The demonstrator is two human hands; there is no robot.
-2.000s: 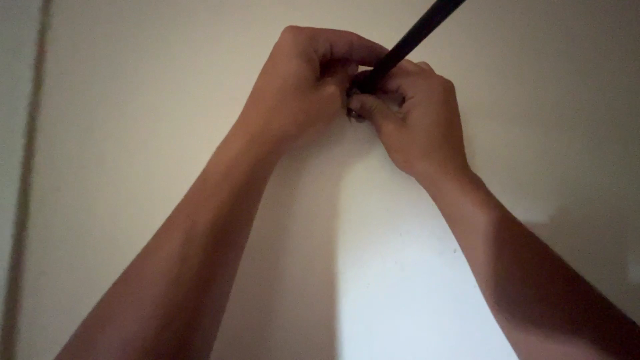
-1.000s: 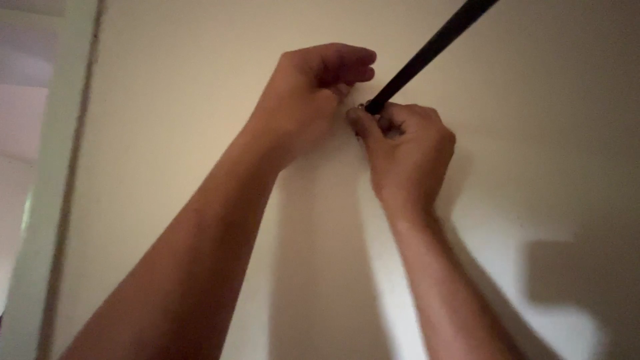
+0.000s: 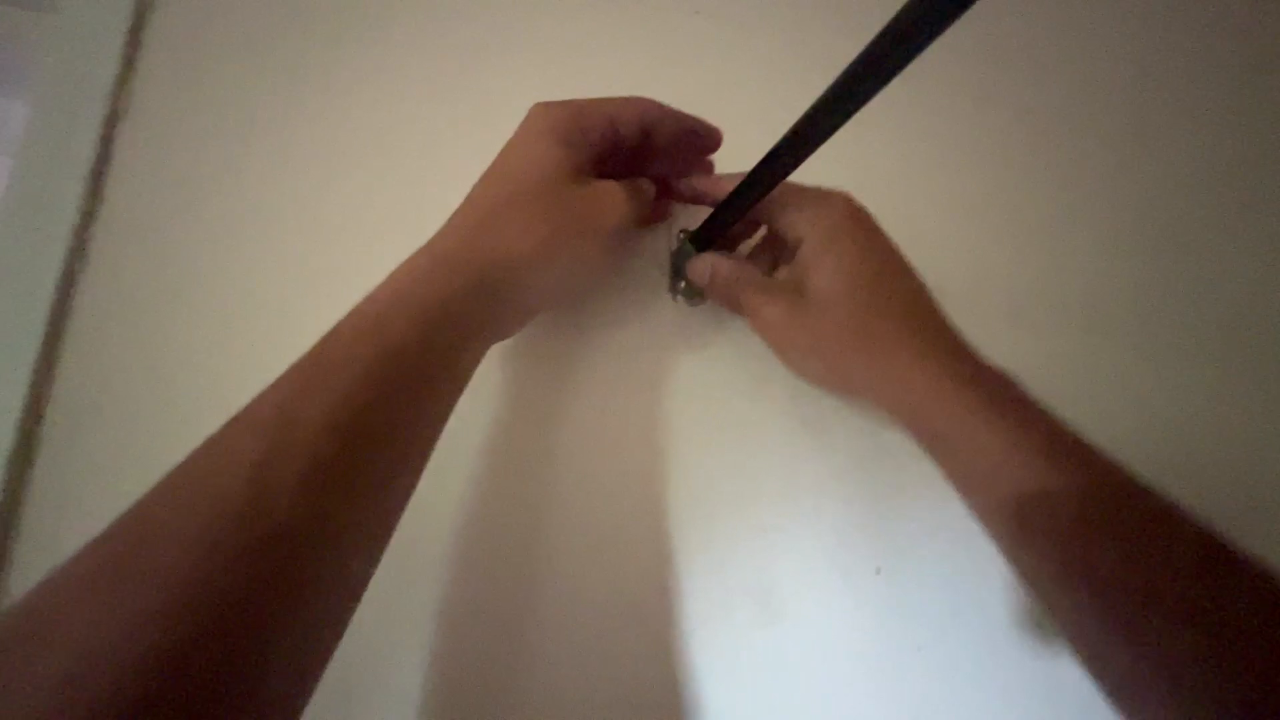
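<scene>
A long dark rod (image 3: 835, 110) slants down from the upper right and ends at a small metal fitting (image 3: 686, 270) against a pale, flat surface. My right hand (image 3: 840, 290) is at this lower end, its thumb on the fitting and its fingers behind the rod; the fingers pinch the end there. My left hand (image 3: 600, 200) is just left of the rod, fingers curled, with its fingertips close to those of my right hand. Whether a small thing sits between the left fingertips cannot be told, as they are dark and partly hidden.
The pale surface (image 3: 930, 560) fills most of the view, like a wall or door panel. A dark narrow gap or edge (image 3: 75, 260) runs down its left side, with a lighter strip beyond. Shadows of my arms fall below the hands.
My right hand's fingers now reach behind the rod toward my left hand; one second ago the hands were farther apart. Two seconds ago both hands were together at the rod's end.
</scene>
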